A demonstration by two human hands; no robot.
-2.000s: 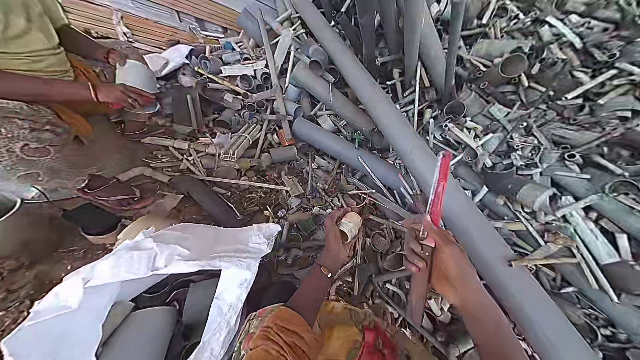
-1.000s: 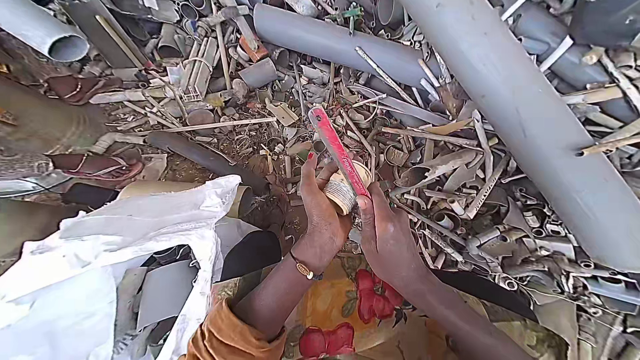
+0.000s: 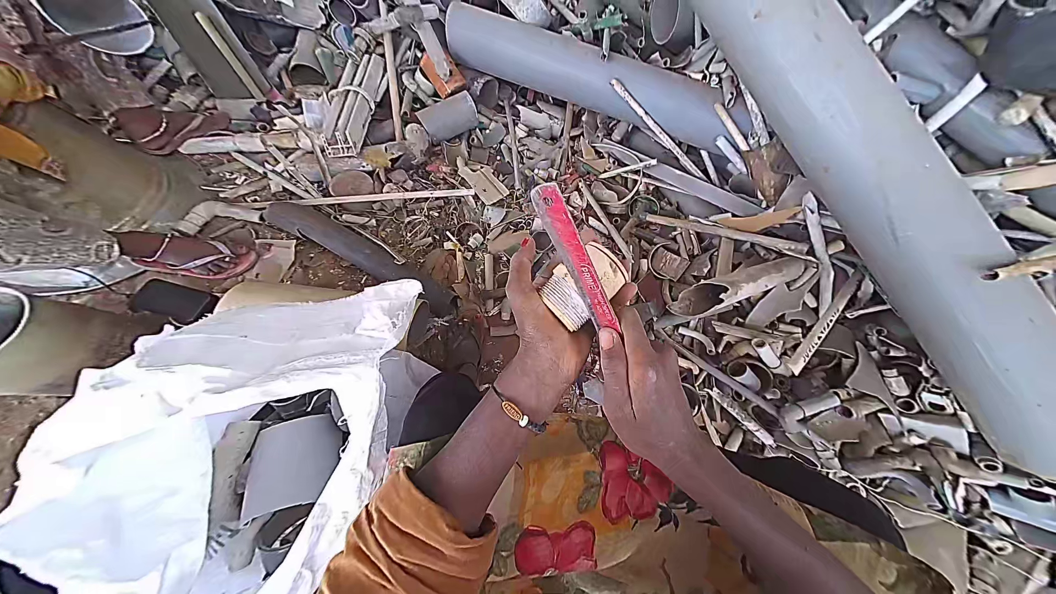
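My left hand (image 3: 549,334) is closed around a short, cream plastic threaded fitting (image 3: 565,299) with a wider, flat end. Gripped by my right hand (image 3: 652,384) is the lower end of a worn red metal tool handle (image 3: 575,257) bearing writing; its bare tip points up and away from me. The handle lies across the fitting and hides part of it. Whether the tool has a blade cannot be told. Both hands are close together above my flowered cloth.
An open white woven sack (image 3: 190,412) at the left holds grey pipe pieces (image 3: 293,466). A large grey pipe (image 3: 883,206) slants across the right, another grey pipe (image 3: 594,78) lies beyond. Plastic scrap covers the ground. A person's sandalled foot (image 3: 194,254) is at the left.
Two seconds ago my hands were apart, the right holding the red tool upright; they have since come together at the fitting. The view has tilted down. The other person's hands have left the view.
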